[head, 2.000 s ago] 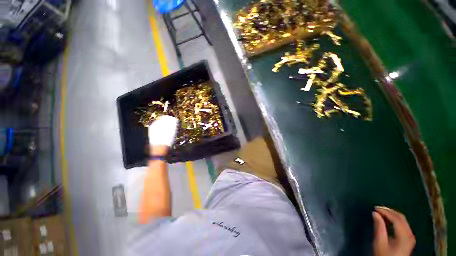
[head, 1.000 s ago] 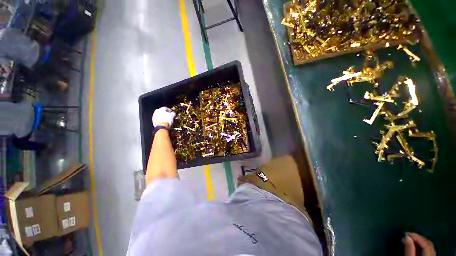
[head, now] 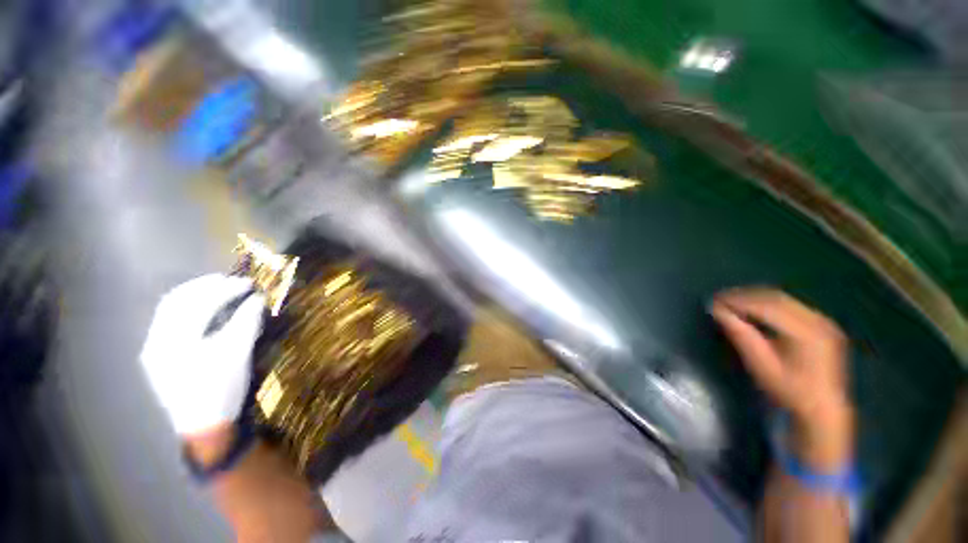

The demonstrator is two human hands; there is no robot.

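The frame is blurred by motion. My left hand (head: 207, 345), in a white glove with a dark wrist band, is raised at the left and holds a few gold contact strips (head: 266, 274) at its fingertips. Behind it is the black crate (head: 430, 355) with gold strips (head: 334, 355) inside. My bare right hand (head: 791, 355), with a blue wrist strap, is over the dark green bench (head: 658, 249). Its thumb and fingertips are close together; whether they hold anything cannot be told. Loose gold strips (head: 531, 154) lie on the bench at the upper middle.
The heap of contact strips (head: 446, 48) is at the bench's far end. A worn brown rail (head: 807, 191) separates the bench from the green conveyor (head: 785, 64). A blurred blue object (head: 220, 119) is at the upper left. The bench's shiny edge (head: 520, 270) runs between crate and bench.
My left hand has come up out of the crate with strips in its fingers. My right hand has moved further into view over the bench. The camera view has turned and blurred.
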